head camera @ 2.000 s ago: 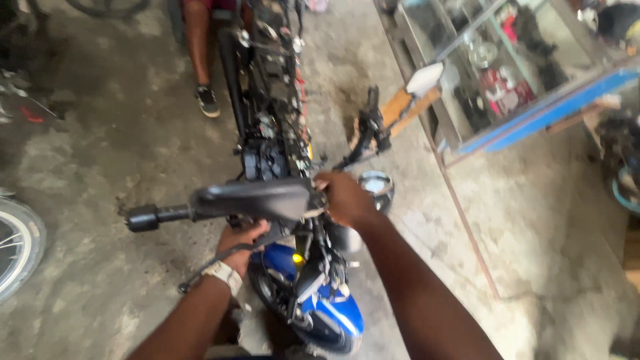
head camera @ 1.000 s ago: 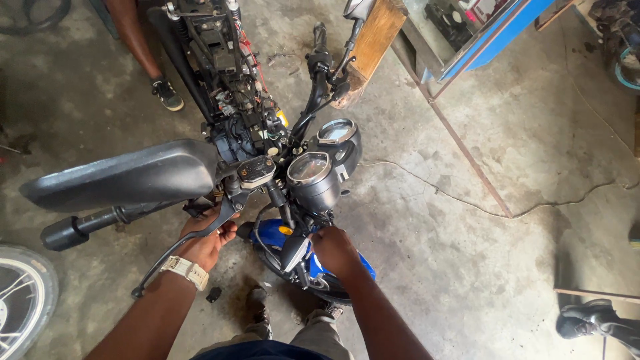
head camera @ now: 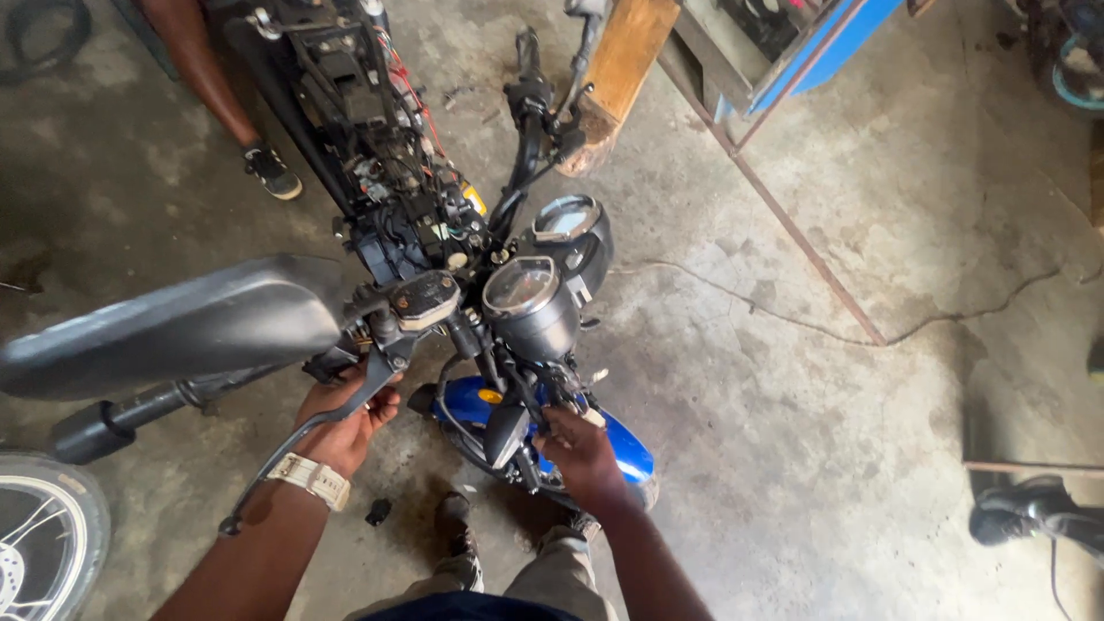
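A partly stripped motorcycle stands below me, its blue front fender [head camera: 625, 444] pointing toward my feet. My left hand [head camera: 345, 418], with a pale watch at the wrist, is under the brake lever [head camera: 345, 405] and the brake fluid reservoir [head camera: 425, 299]; its fingertips are partly hidden, so a hold cannot be told. My right hand [head camera: 580, 453] has curled fingers at the wiring [head camera: 556, 379] below the round gauge [head camera: 524, 297], beside a turn signal [head camera: 506, 435]; what it grips is unclear. A black mirror [head camera: 190, 332] spreads over the handlebar grip [head camera: 95, 431].
Another person's leg and shoe [head camera: 272, 172] are beside the frame. A spoked wheel [head camera: 52, 535] lies at the lower left. A wooden block [head camera: 625, 69] and a blue-edged display case [head camera: 802, 60] are at the top. A cable [head camera: 776, 323] crosses the floor; another shoe [head camera: 1005, 513] is at the right.
My right hand has moved from near the handlebar's middle to the wiring below the gauges. My left hand stays under the brake lever area. The view has shifted closer over the gauges.
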